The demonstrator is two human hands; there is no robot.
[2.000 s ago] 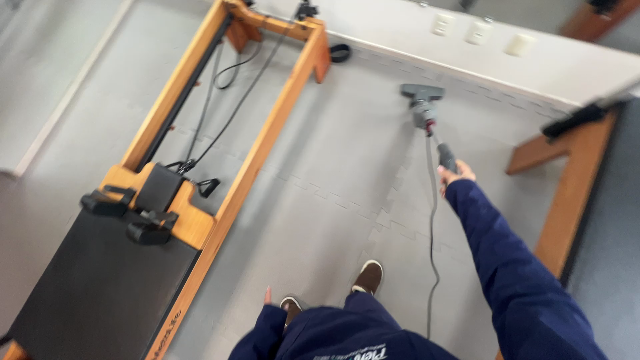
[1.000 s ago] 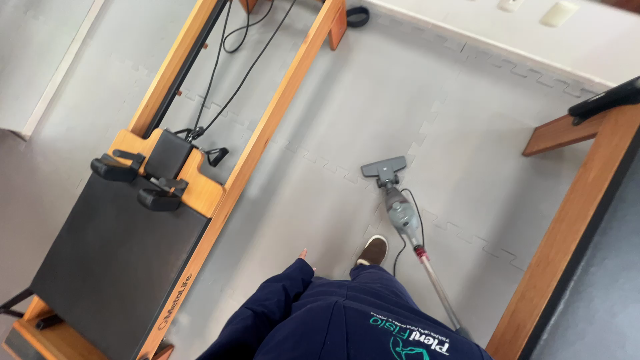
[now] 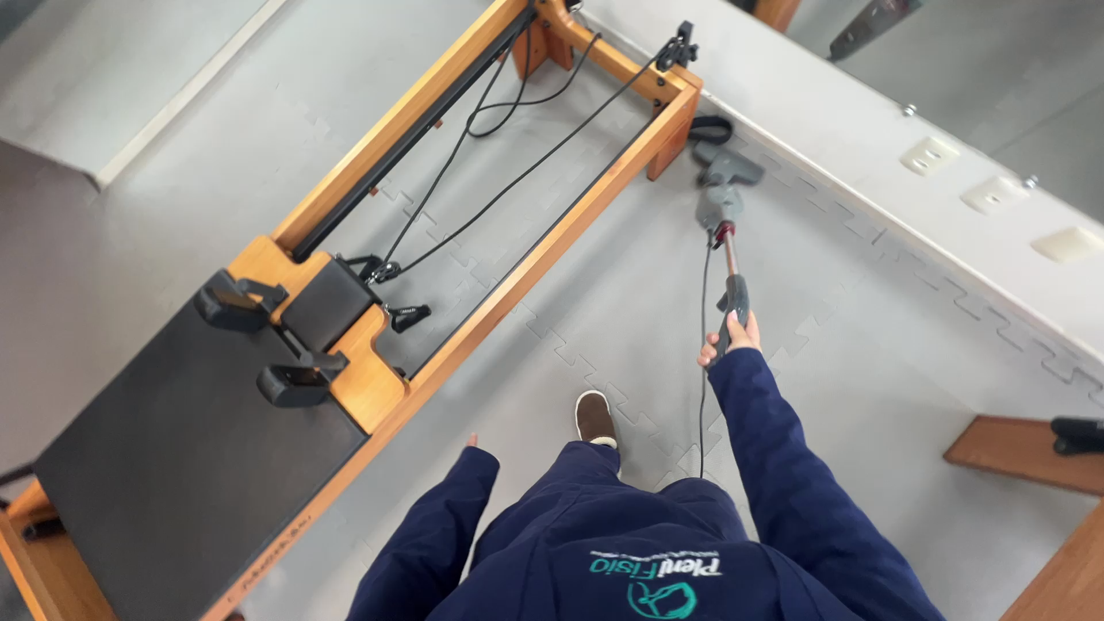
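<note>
My right hand grips the dark handle of a corded stick vacuum cleaner. Its grey floor head lies on the grey mat floor near the wall, beside the end leg of a wooden Pilates reformer and a black strap loop. A thin black power cord hangs down from the vacuum past my hand toward my body. Only a fingertip of my left hand shows past the navy sleeve, low beside the reformer's rail; the sleeve hides the rest, and nothing is seen in it.
The wooden reformer, with a black padded carriage and ropes, runs diagonally along the left. A white wall base with electrical outlets borders the right, below a mirror. Another wooden frame stands at the lower right.
The vacuum's floor head has moved from the open mat to the corner by the reformer's end leg. My right hand, out of sight one second ago, shows again on the handle. The view has turned.
</note>
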